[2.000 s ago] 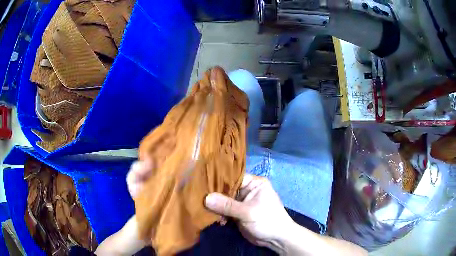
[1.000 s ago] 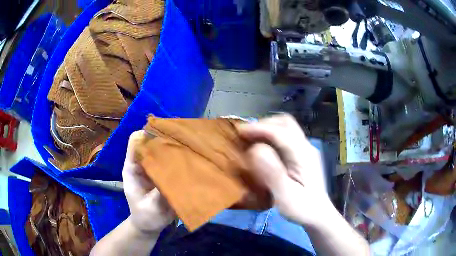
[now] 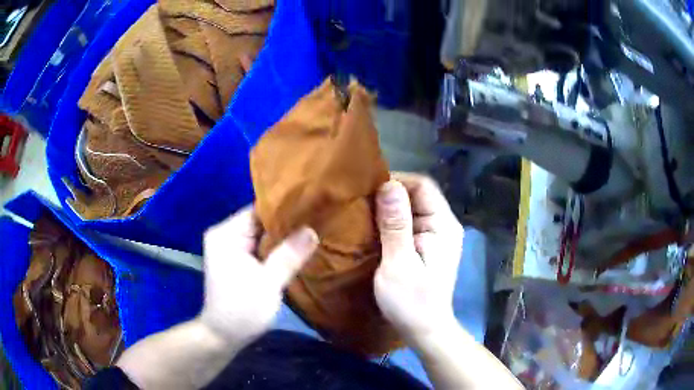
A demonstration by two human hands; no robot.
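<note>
A smooth orange-brown bag lining [image 3: 323, 190] is held up over my lap in the middle of the view. Its top edge looks raw, with a dark gap at the top. My left hand [image 3: 251, 266] grips its left edge, with the thumb lying on the front of the cloth. My right hand [image 3: 415, 247] grips its right edge, thumb on the near side. The fingers behind the cloth are hidden. The lower part of the lining hangs creased between the hands.
A blue bin [image 3: 266, 114] at upper left holds overlapping textured tan shells [image 3: 156, 84]. A lower-left blue bin [image 3: 156, 293] holds crumpled brown linings [image 3: 72, 297]. The sewing machine arm [image 3: 525, 129] is at upper right. Red-handled snips [image 3: 568, 240] and a clear plastic bag [image 3: 544, 335] are at right.
The lining has gone from spread out with its zipper line showing, to folded, to held upright by both side edges. My right hand has moved down its right edge. The view has shifted.
</note>
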